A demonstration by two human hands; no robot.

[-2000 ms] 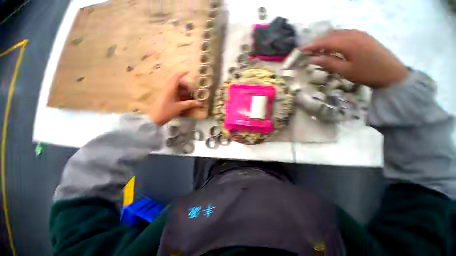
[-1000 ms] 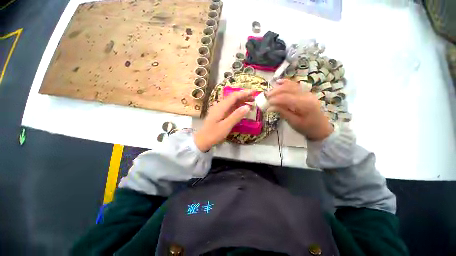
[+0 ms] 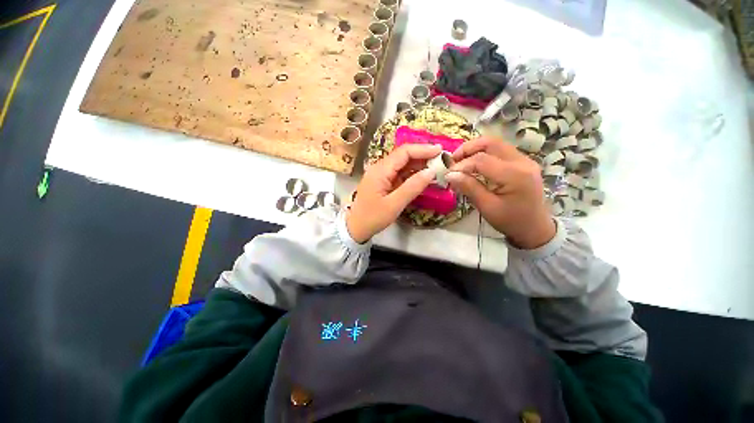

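A pale grey-beige ring is held between the fingertips of both hands, its opening partly showing. My left hand grips it from the left and my right hand from the right. Both hands are bare. They are above the bright pink block, which lies on the round mottled yellow-black cushion. The hands hide the middle of the block. A pile of loose rings lies right of the cushion.
The brown wooden board at left carries a row of rings along its right edge. Several rings stand near the front table edge. A dark crumpled cloth lies beyond the cushion. A blue object is below at left.
From two seconds ago, my left hand has left the board's edge and my right hand the pile; both came together over the pink block. Since one second ago, the ring has turned, showing its opening.
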